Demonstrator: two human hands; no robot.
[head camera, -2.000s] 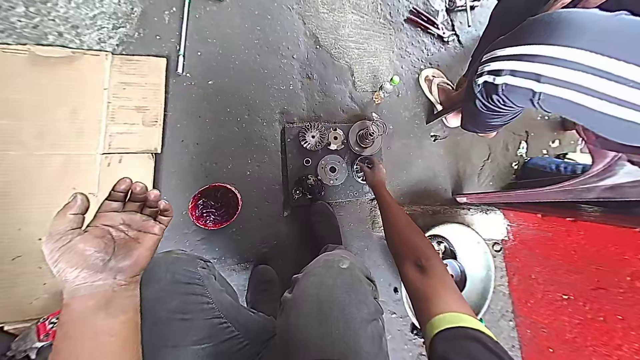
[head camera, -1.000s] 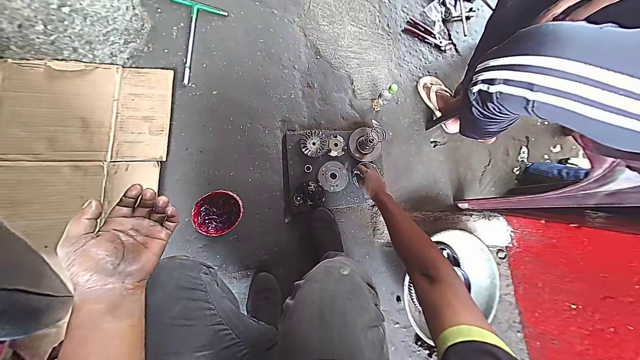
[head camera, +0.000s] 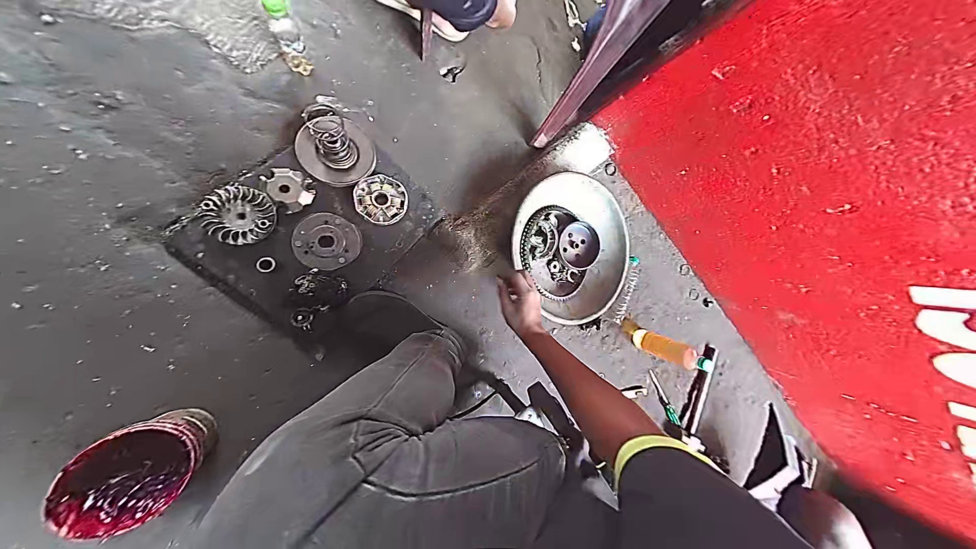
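Observation:
My right hand (head camera: 521, 303) is at the left rim of a round metal basin (head camera: 608, 229), its fingers slightly bent; whether it touches the rim is unclear. In the basin lie a toothed belt, a dark round metal part with holes (head camera: 579, 245) and smaller parts. On a dark mat (head camera: 396, 267) to the left sit a finned fan disc (head camera: 238, 215), a notched plate (head camera: 286, 188), a pulley disc with a coil spring (head camera: 335, 146), a roller-holding round part (head camera: 380, 199), a flat disc (head camera: 326, 241) and a small ring (head camera: 265, 264). My left hand is out of view.
A red tub of dark red liquid (head camera: 122, 480) stands at the lower left. Near the basin lie a bottle of amber liquid (head camera: 663, 348) and a green-handled screwdriver (head camera: 670, 412). A red painted surface (head camera: 801, 191) fills the right. Another person's foot (head camera: 442, 27) is at the top.
My right hand has moved from the mat's parts to the basin's rim. My left hand, open before, has left the view. The view has swung right.

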